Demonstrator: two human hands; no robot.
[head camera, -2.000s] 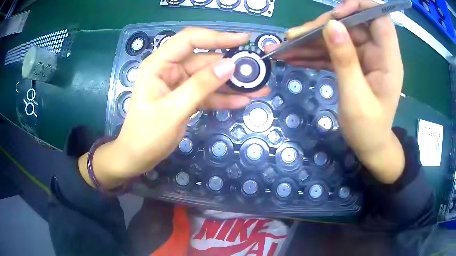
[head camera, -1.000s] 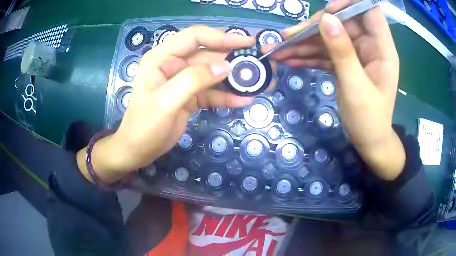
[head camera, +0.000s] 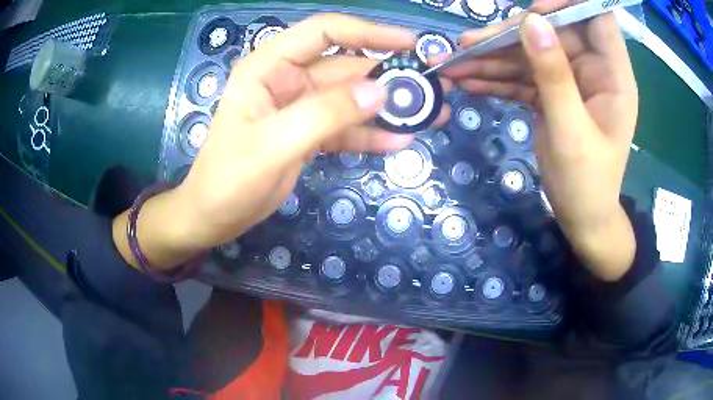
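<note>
My left hand (head camera: 289, 117) holds a round black unit (head camera: 406, 97) above the tray, its face with a white ring and pale centre turned up. Small greenish dots show at the unit's upper edge. My right hand (head camera: 575, 117) holds silver tweezers (head camera: 520, 35) slanting down left. Their tip touches or nearly touches the white ring at the unit's upper right edge. The clear blister tray (head camera: 367, 301) lies below both hands, with black units in its round pockets. My left hand hides part of its upper left area.
At left are a dotted sheet (head camera: 59, 39), a pale roll (head camera: 56, 69) and clear film with white rings (head camera: 39, 129). A holding strip with units (head camera: 478, 9) lies beyond the tray. A paper slip (head camera: 671, 224) lies at right. A blue bin (head camera: 688, 31) is upper right.
The view has shifted slightly, with the tray and strip higher in the picture. Both hands keep their grips. The unit and tweezers tip sit slightly further right and up.
</note>
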